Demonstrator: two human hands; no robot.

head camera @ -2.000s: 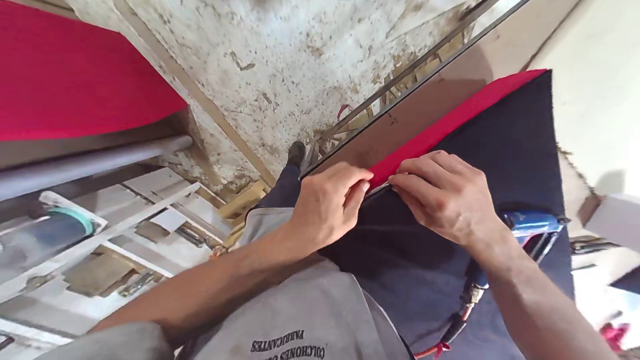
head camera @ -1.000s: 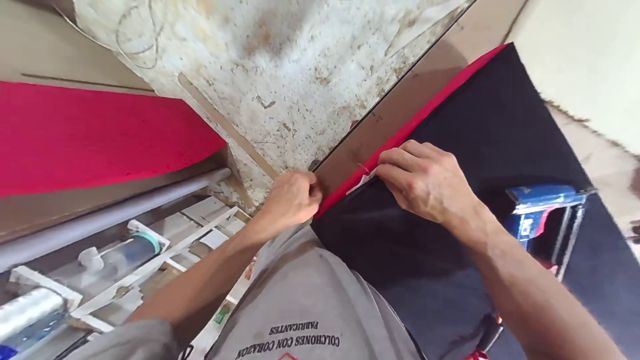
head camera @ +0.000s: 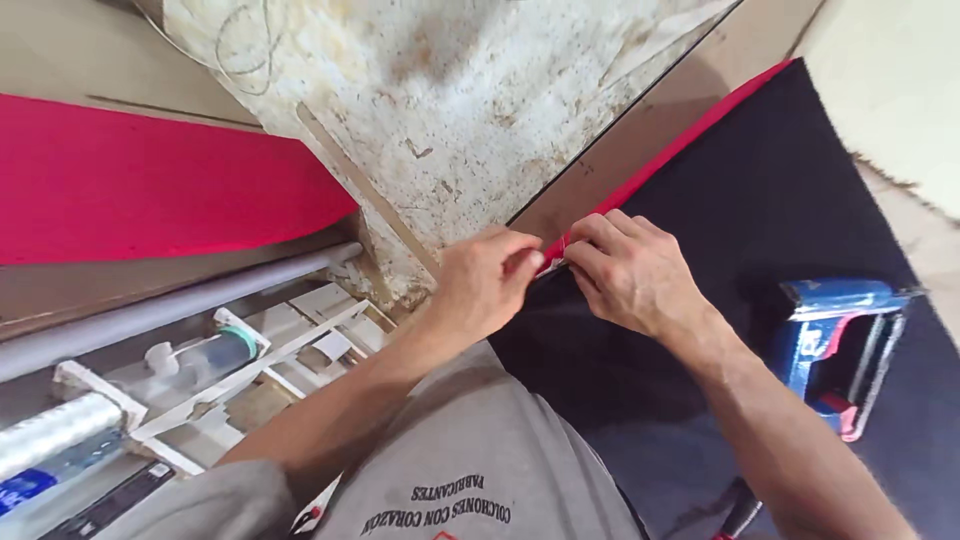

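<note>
Both my hands meet at the near end of a red fabric strip (head camera: 660, 161) that runs along the edge of a black fabric sheet (head camera: 757, 217). My left hand (head camera: 487, 281) has its thumb and fingertips curled together beside the strip's end. My right hand (head camera: 630, 262) pinches the edge there, where a small pale piece shows between the hands; the fingers hide most of it. A blue pneumatic staple gun (head camera: 840, 300) lies on the black fabric, to the right of my right hand.
A brown board (head camera: 645, 127) borders the red strip. At left are a red fabric-covered panel (head camera: 150, 187), a grey tube (head camera: 187, 307) and a white rack (head camera: 255, 367) holding plastic bottles. Beyond lies a stained floor (head camera: 450, 105). A dark handle (head camera: 742, 510) shows at the bottom right.
My left hand has come up from the near corner, closer to my right hand. The staple gun, partly behind my right forearm two seconds ago, now shows more fully. The view has shifted.
</note>
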